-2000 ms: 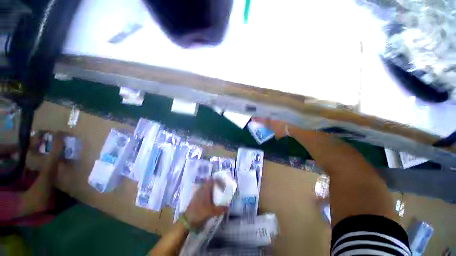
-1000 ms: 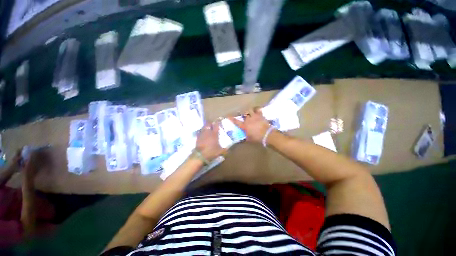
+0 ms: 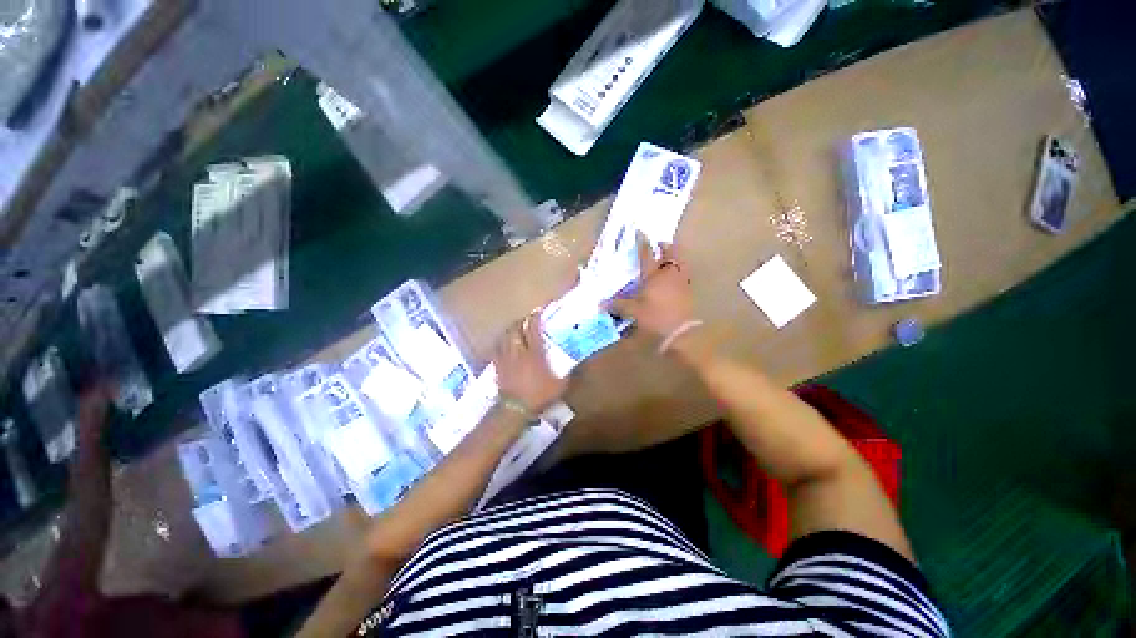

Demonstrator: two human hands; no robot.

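Observation:
My left hand (image 3: 528,369) grips the left end of a white packet with a light-blue printed patch (image 3: 586,334), in front of my body. My right hand (image 3: 658,294) is at its right side, with fingers over the lower part of a clear plastic tray (image 3: 674,185). This tray slants up and right, with dark round contents at its upper end. The fingertips partly hide where packet and tray meet. White cartons (image 3: 530,451) lie under and beside my left forearm. Filled trays (image 3: 314,430) overlap in a row at left.
A filled tray pack (image 3: 892,224), a blank white card (image 3: 779,292) and a phone-like object (image 3: 1054,187) lie on the cardboard surface (image 3: 984,112) at right. The green conveyor (image 3: 498,75) carries white cartons (image 3: 243,237). A grey brace (image 3: 411,119) slants above it. Another person's arm (image 3: 90,499) is at left. A red stool (image 3: 878,467) stands below.
The view has turned and shifted right. My hands have come together from the carton pile and the conveyor, and remain at the packet and tray. The other person's hand has moved to the conveyor.

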